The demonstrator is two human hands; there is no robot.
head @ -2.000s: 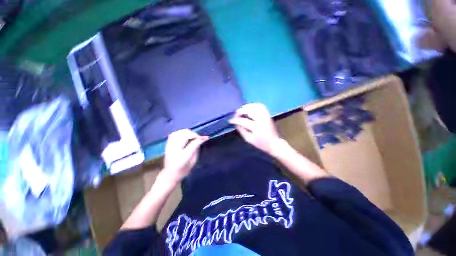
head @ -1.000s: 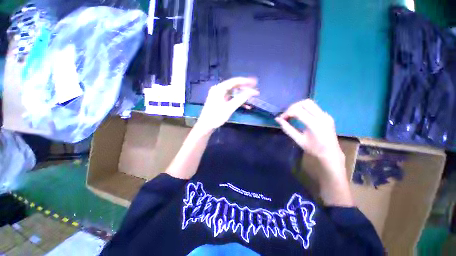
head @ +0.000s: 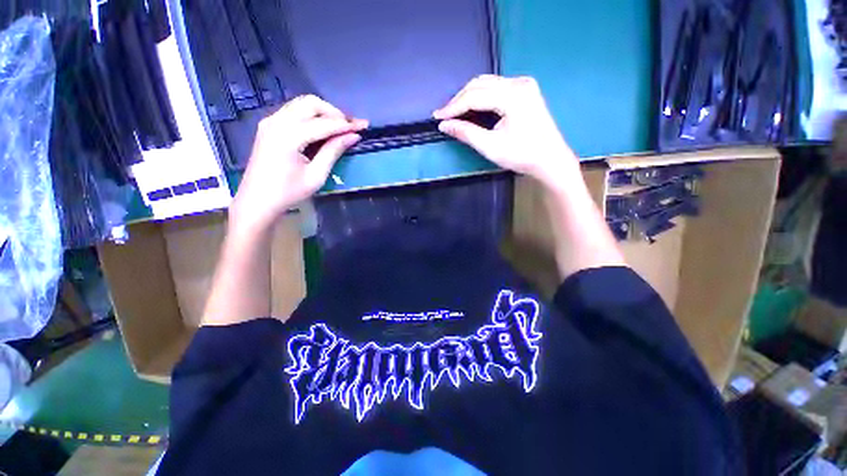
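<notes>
A narrow black strip part (head: 401,130) spans between my two hands at the near edge of the black work tray (head: 390,46). My left hand (head: 295,153) pinches its left end between thumb and fingers. My right hand (head: 506,121) pinches its right end. Whether a thin adhesive piece is on the strip cannot be told. More black strips lie along the tray's left side. The white backing sheet (head: 202,203) with black rectangles lies left of the tray, partly covered by black strips.
An open carton holding dark parts (head: 724,251) stands at the bench edge on the right, another open carton (head: 139,307) at lower left. A tray of black strips (head: 724,74) lies at right on the green mat (head: 580,74). A clear plastic bag (head: 26,186) is far left.
My left hand has moved from above the strip to its left end. Both hands now hold the strip nearly level between them. The camera view has shifted.
</notes>
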